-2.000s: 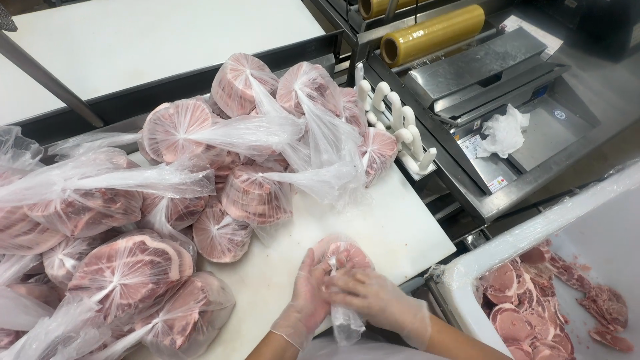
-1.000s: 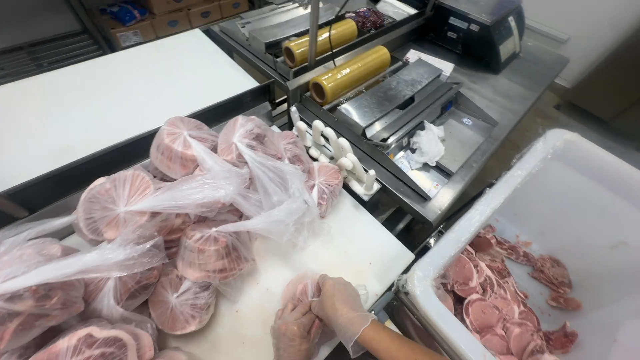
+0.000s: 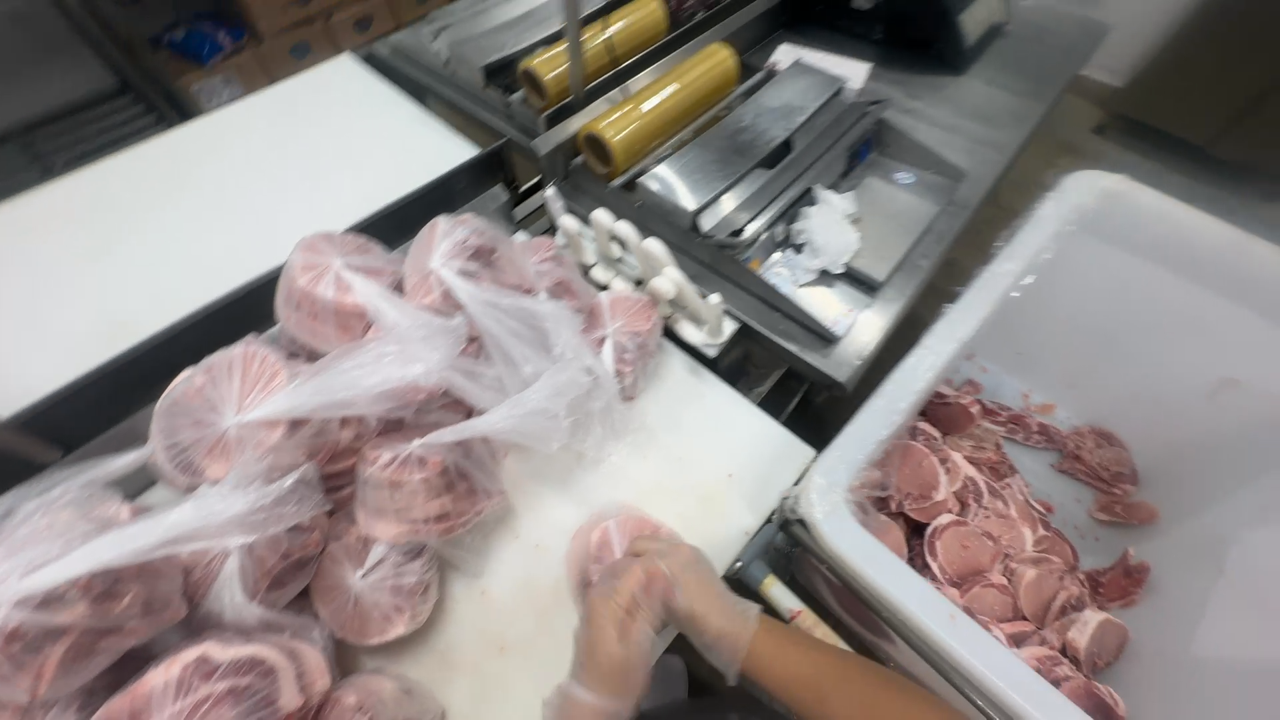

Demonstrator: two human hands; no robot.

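Observation:
On the white cutting board (image 3: 500,620) at the lower centre lies a bagged portion of sliced meat (image 3: 612,535). My left hand (image 3: 620,610), in a clear plastic glove, is on the near side of this bag. From the right, my right hand (image 3: 690,590), gloved too, meets it, and the two hands overlap on the bag. The fingertips are blurred and partly hidden by each other. To the left, several clear plastic bags of sliced meat (image 3: 375,585) are piled on the board, their twisted ends trailing over one another.
A white plastic tub (image 3: 860,560) at the right holds loose meat slices (image 3: 965,550). A white rack (image 3: 640,265) stands at the board's far edge. Beyond are yellow film rolls (image 3: 660,110) on a steel wrapping station (image 3: 900,330). A second white board (image 3: 230,190) lies at the upper left.
The view has swung, bringing more of the tub into sight. My hands have stayed together at the bagged meat near the board's front, with the fingers in a different arrangement.

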